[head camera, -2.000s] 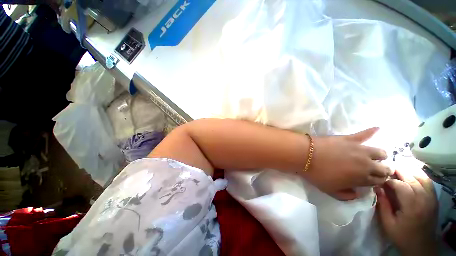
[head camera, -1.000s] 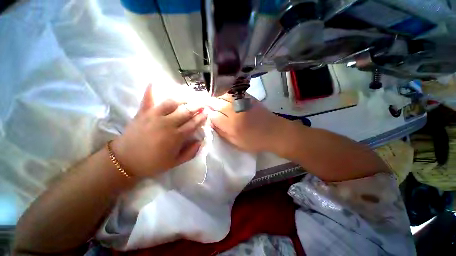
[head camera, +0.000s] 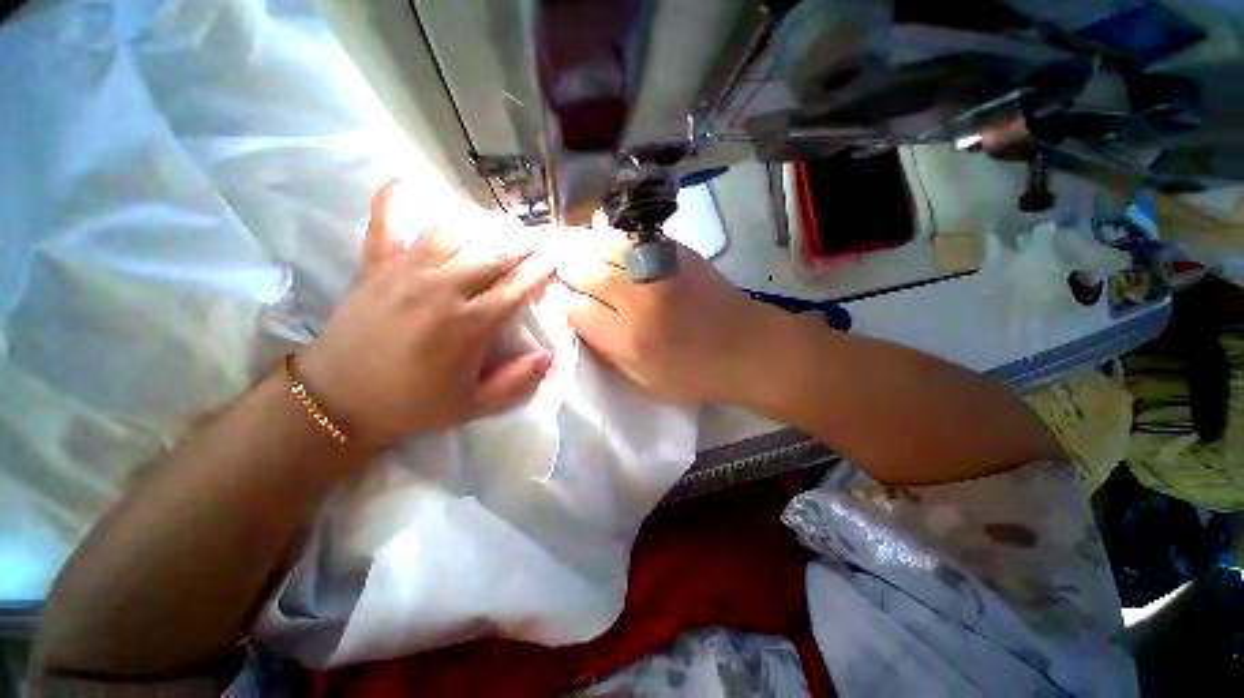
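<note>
White fabric (head camera: 450, 545) lies under both hands, spreads over the left of the table and hangs over its front edge. My left hand (head camera: 437, 321) lies on the fabric, fingers pointing to the bright spot by the needle. My right hand (head camera: 648, 314) is just right of it, fingertips at the fabric and partly behind the tension knob (head camera: 651, 256). The sewing machine head (head camera: 478, 96) looms above. The presser foot area (head camera: 525, 205) is just beyond my fingertips, washed out by glare. A thread tail (head camera: 557, 443) lies on the fabric.
A black rectangle with a red edge (head camera: 855, 205), perhaps a phone, lies right of the needle. A dark blue tool (head camera: 805, 308) lies behind my right forearm. The table's measuring strip (head camera: 757, 461) runs along the front edge. Pale yellow pieces (head camera: 1180, 423) are at the far right.
The view swung right from the earliest frame, bringing the machine head into full view. Since one second ago, the hands have barely moved; they and the machine appear slightly higher in the picture.
</note>
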